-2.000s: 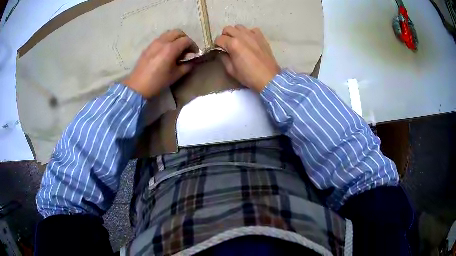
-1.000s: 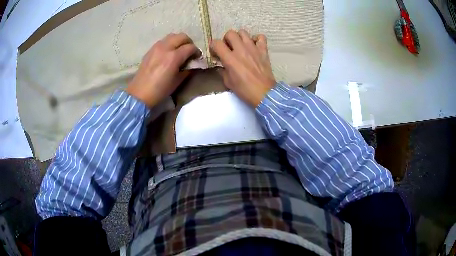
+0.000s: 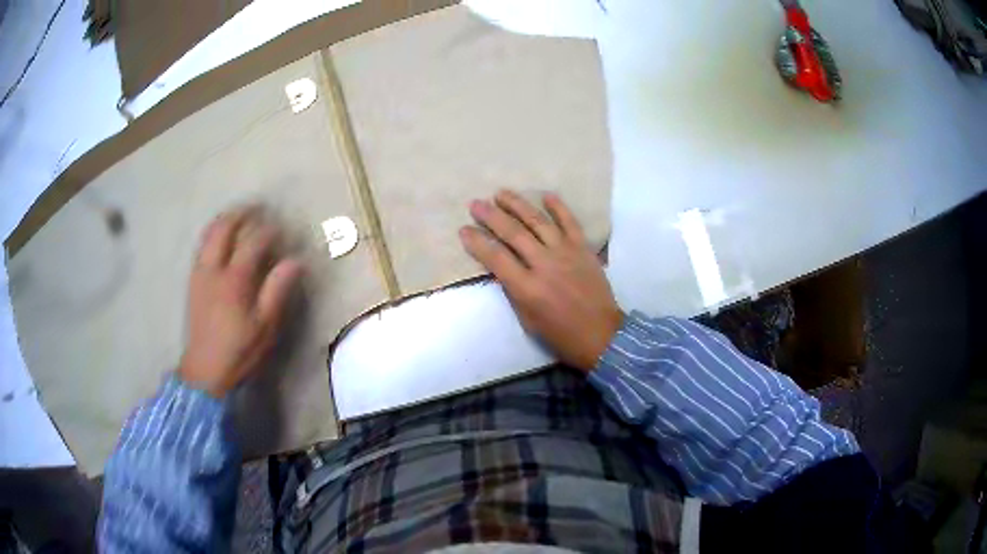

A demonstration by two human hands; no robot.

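Observation:
The front panel (image 3: 476,119) lies flat, pale side up, with a brown strip along its far edge. A tan-brown seam (image 3: 357,179) crosses it, and a curved cut-out faces me. Two white paper labels lie on the pale side, one near the far edge (image 3: 301,95) and one by the seam (image 3: 340,236). My left hand (image 3: 235,298) is over the left part of the panel, slightly blurred, holding nothing. My right hand (image 3: 547,276) rests flat with spread fingers on the panel's near edge, right of the seam.
Shears with red handles (image 3: 810,60) lie at the far right of the white table (image 3: 866,162). A white tape strip (image 3: 701,258) is stuck near the table's front edge. Brown cut pieces (image 3: 206,38) lie at the far left, and a dark bundle (image 3: 942,27) at the far right corner.
My hands have let go of the gathered edge and moved apart. The panel now lies flatter and nearer to me, its cut-out opened out, with two labels showing. The view has shifted.

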